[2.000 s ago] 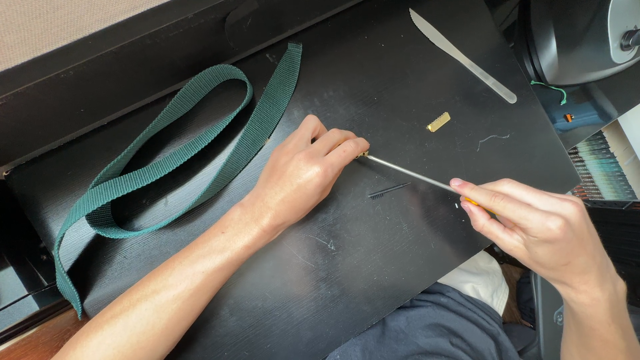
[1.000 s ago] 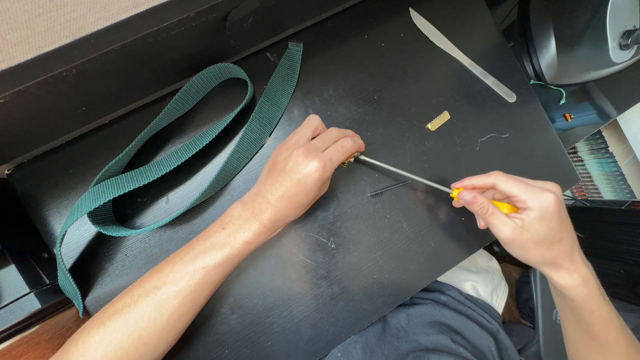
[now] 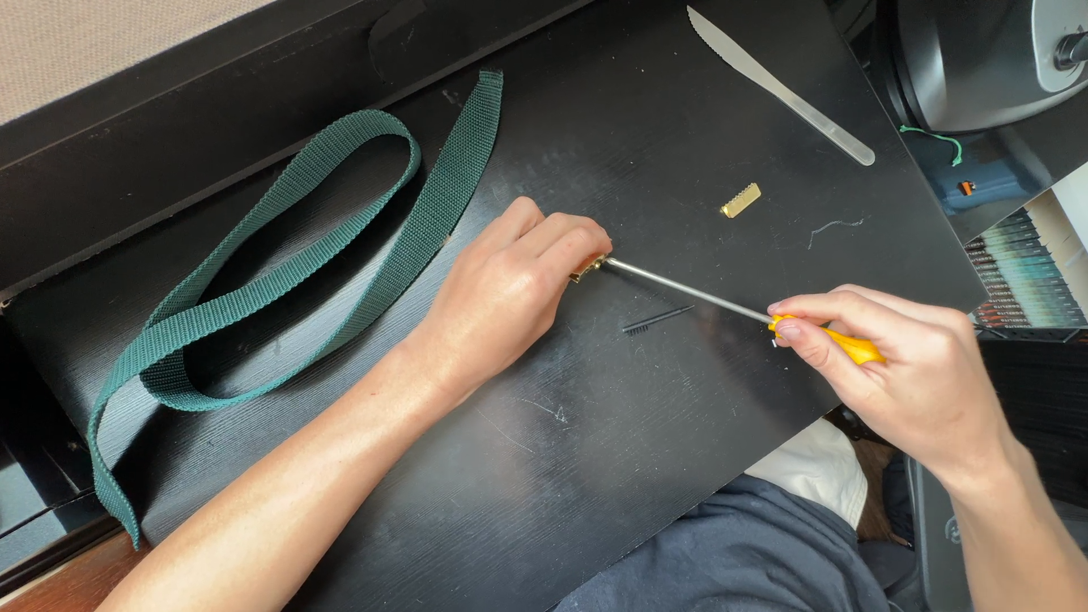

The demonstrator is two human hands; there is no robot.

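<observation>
My left hand (image 3: 527, 280) holds a small brass-coloured metal piece (image 3: 588, 270) at its fingertips, mostly hidden by the fingers. My right hand (image 3: 892, 365) grips the yellow handle of a screwdriver (image 3: 697, 291), whose long steel shaft reaches left with its tip at the metal piece. Between the hands, just below the shaft, lies a small black brush (image 3: 659, 320). A toothed brass-coloured clip piece (image 3: 740, 201) rests above the shaft. Green woven webbing (image 3: 433, 204) lies in loose loops left of my left hand.
A clear plastic knife (image 3: 782, 85) lies near the far right of the black tabletop (image 3: 510, 476). A loose thread (image 3: 835, 228) is near the right edge. Beyond that edge stand a dark glossy appliance (image 3: 977, 68) and a row of pens or markers (image 3: 1033, 263).
My right hand has shifted its hold on the screwdriver, and more of the yellow handle shows than two seconds ago. The metal piece at my left fingertips has become more visible.
</observation>
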